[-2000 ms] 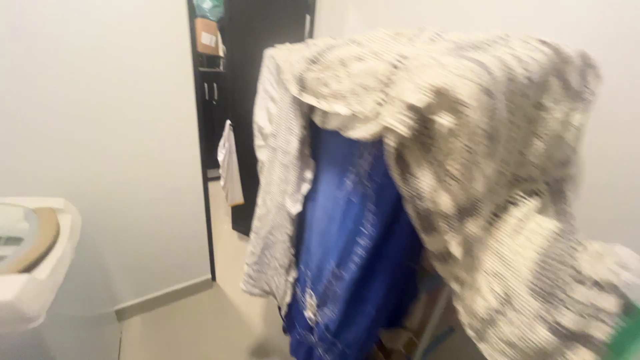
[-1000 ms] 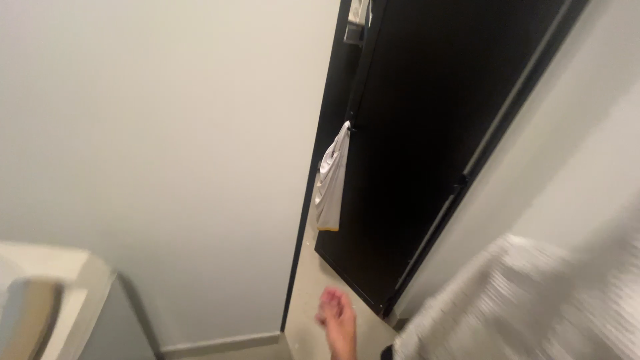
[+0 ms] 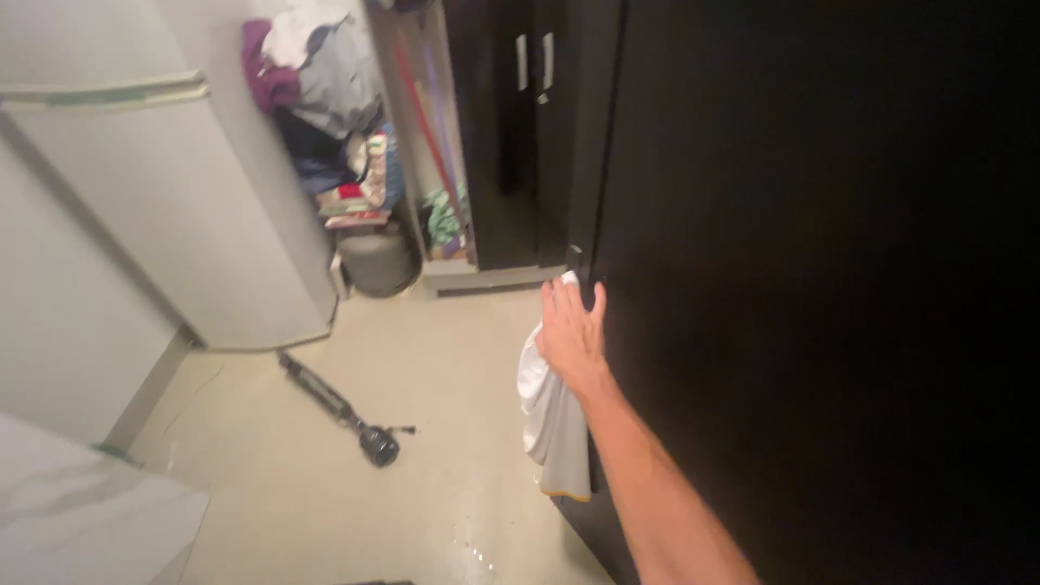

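My right hand reaches in from the lower right, its fingers spread at the top of a white cloth with a yellow lower edge. That cloth hangs at the edge of a black door, near its handle. The hand overlaps the upper part of the cloth; whether the fingers grip it is not clear. My left hand is out of view.
A black tripod-like object lies on the pale floor. A white refrigerator stands left, beside piled clothes and a grey gas cylinder. Behind are a black cupboard and a red pole. Small wet-looking spots mark the floor.
My right hand has come up to the hanging white cloth; a second ago it was low in the view, below the cloth. The view has moved through the doorway, away from the hanging clothes.
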